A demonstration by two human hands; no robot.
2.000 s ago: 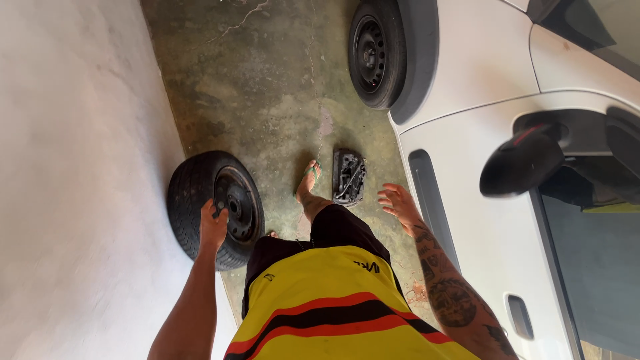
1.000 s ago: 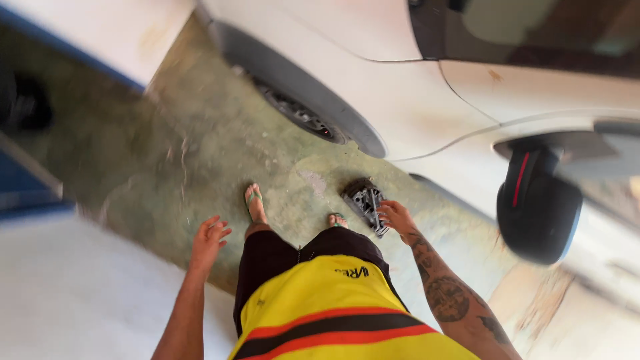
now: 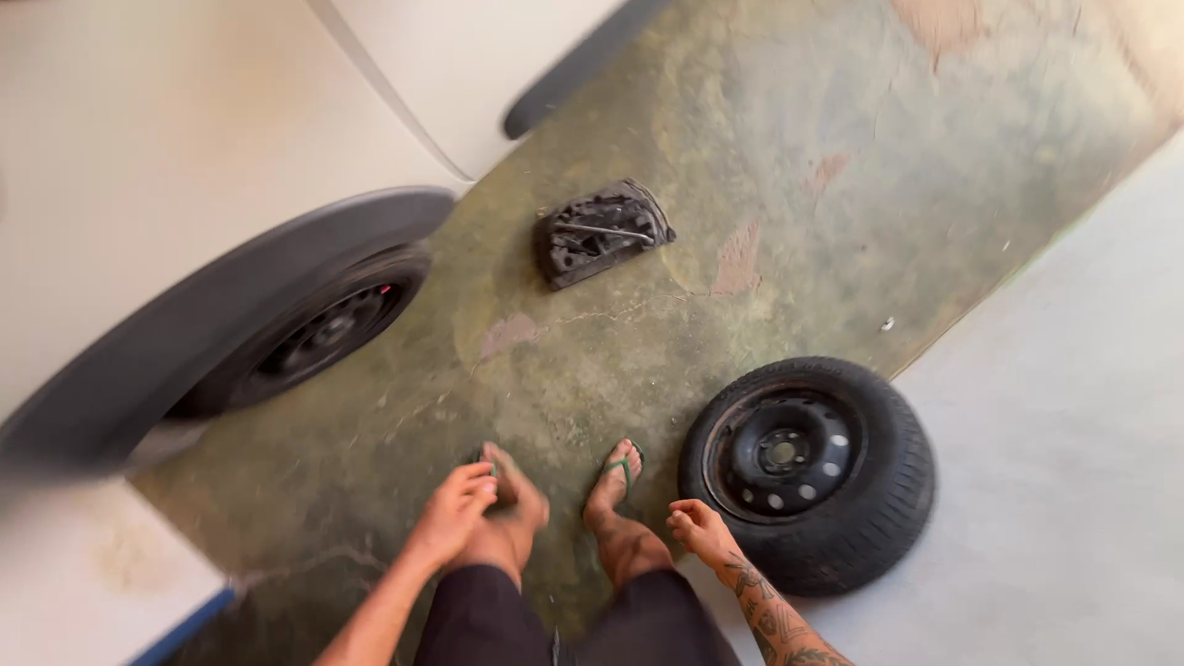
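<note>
My left hand [image 3: 458, 509] hangs in front of my left leg with loosely bent fingers; nothing shows in it. My right hand [image 3: 698, 529], fingers half curled, is just left of a loose wheel [image 3: 784, 453], a black steel rim with a tyre; whether they touch I cannot tell. The wheel leans near the white wall at the right. Further off on the floor lies a black tool tray [image 3: 606, 236] with a metal bar across it. At the left, the car's mounted wheel [image 3: 333, 328] sits under its dark arch trim.
The white car's body [image 3: 185, 120] fills the upper left. A white wall [image 3: 1064, 444] bounds the right side, and a white block with a blue edge [image 3: 180, 629] stands at the lower left. The concrete floor [image 3: 592, 370] has cracks and patches. My feet wear green flip-flops.
The view has turned strongly, so the car now appears at the left and the loose wheel at the right. My right hand was near the tool tray in view and now appears beside the loose wheel.
</note>
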